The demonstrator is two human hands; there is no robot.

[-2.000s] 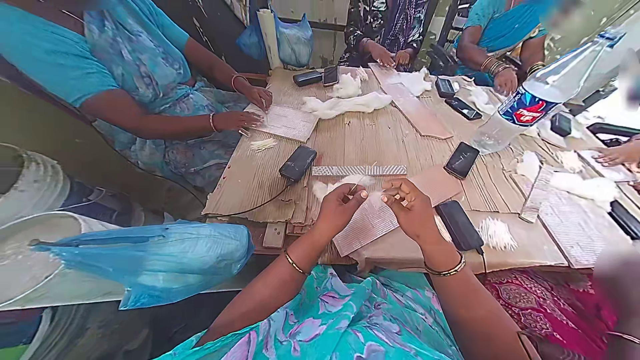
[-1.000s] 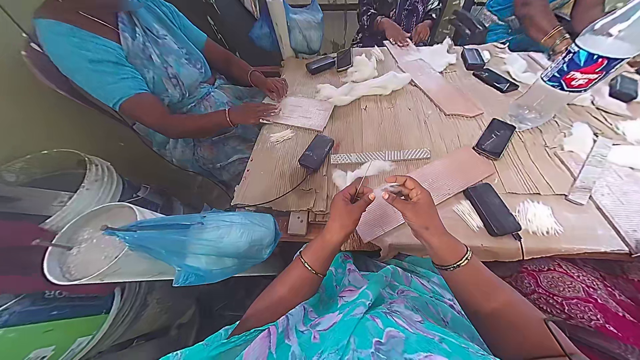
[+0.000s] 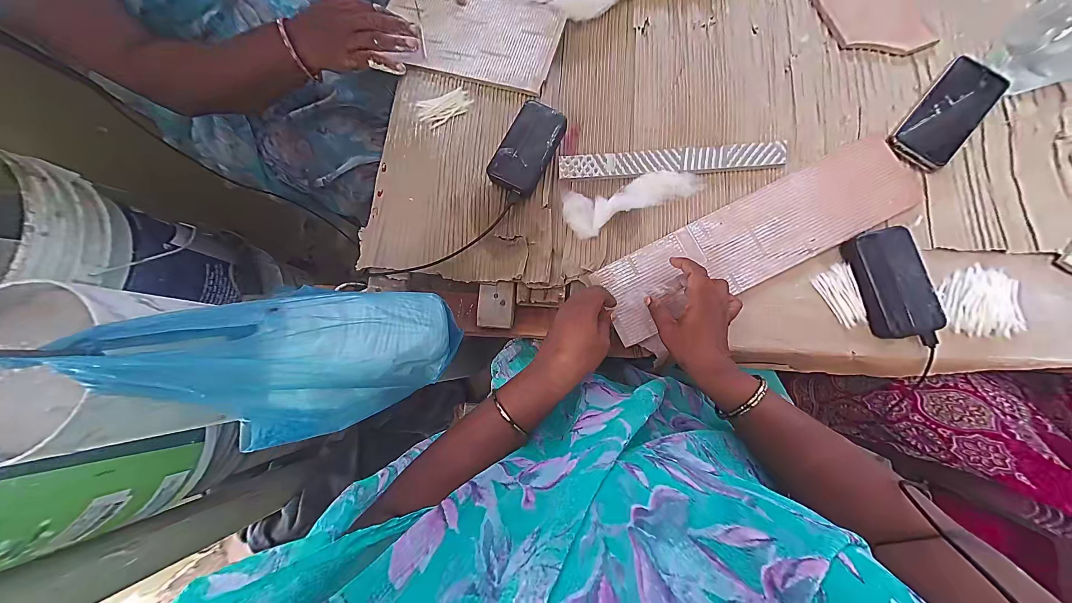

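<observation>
A ribbed pinkish board (image 3: 796,213) lies slantwise over the table's near edge. My left hand (image 3: 582,331) is at the board's near left end, its fingers bent together; whether they pinch anything is hidden. My right hand (image 3: 695,318) is over the same end, thumb and forefinger apart, with a faint whitish wisp near the fingertips. Beyond the board lies a tuft of white cotton (image 3: 628,201), and behind that a patterned metal strip (image 3: 674,159). Thin white cotton wicks lie in a small bundle (image 3: 837,295) and a larger pile (image 3: 981,301) at the right.
Black corded boxes stand at the left (image 3: 528,149) and right (image 3: 904,285); a phone (image 3: 950,111) lies far right near a clear plastic bottle (image 3: 1038,42). Another person's hand (image 3: 352,38) rests on a ribbed board (image 3: 494,42). A blue plastic bag (image 3: 352,352) lies over buckets at the left.
My hands were raised close together with white fluff between them; now they are down at the board's near end and farther apart. The view has moved closer to the table.
</observation>
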